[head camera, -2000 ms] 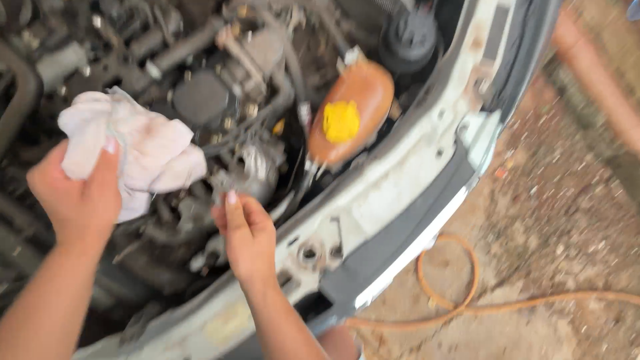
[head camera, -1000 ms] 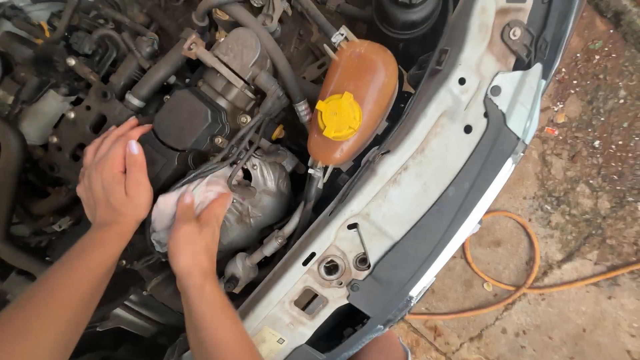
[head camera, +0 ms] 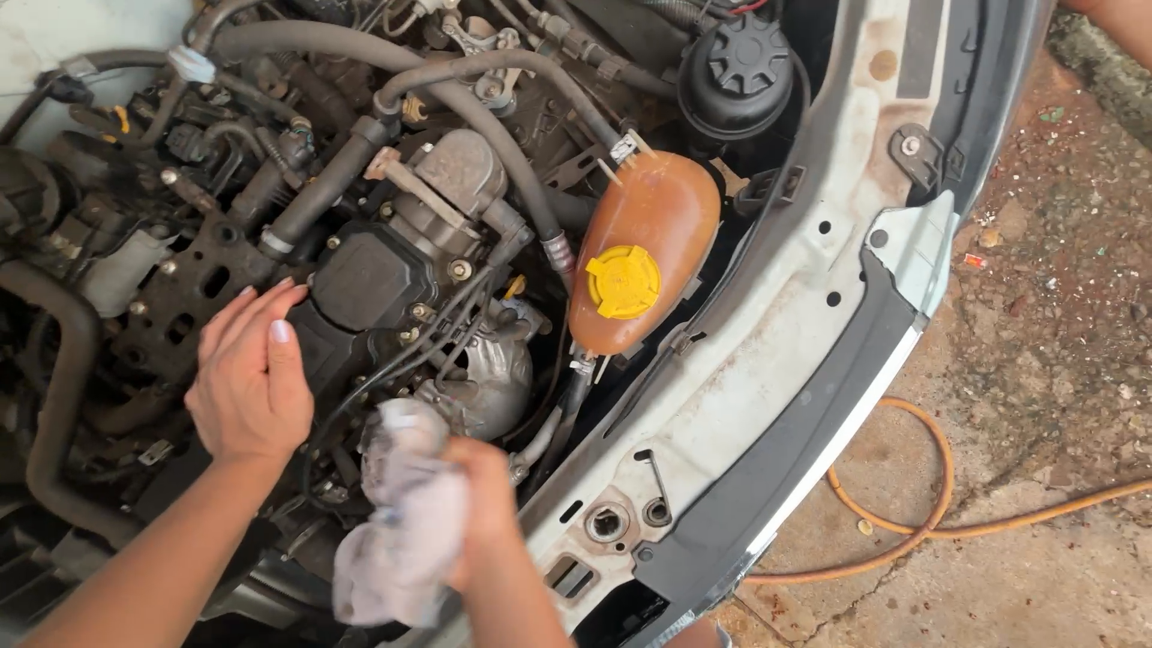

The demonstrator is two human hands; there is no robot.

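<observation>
My left hand [head camera: 254, 378] rests against the engine beside a black plastic cover [head camera: 373, 274], with nothing seen in it and its fingers held together. A white cloth [head camera: 400, 531], dark-smudged near its top, hangs from my right hand [head camera: 481, 513], which is blurred and closed on it. Just above the cloth is a silvery metal engine part [head camera: 490, 373] with dark cables passing beside it. To the upper right of both hands sits an orange-brown coolant reservoir [head camera: 661, 202] with a yellow cap [head camera: 624, 282].
Dark hoses [head camera: 517, 153] cross the engine bay. A black-capped reservoir [head camera: 738, 72] stands at the top. The pale front body panel [head camera: 720, 369] curves down the right side. Outside it, an orange hose [head camera: 940, 468] loops on the concrete ground [head camera: 1017, 594]. Part of a person's limb shows at the top right corner.
The cloth was in my left hand two seconds ago; it is now in my right. Since one second ago, my right hand and the cloth have moved away from the silvery metal part.
</observation>
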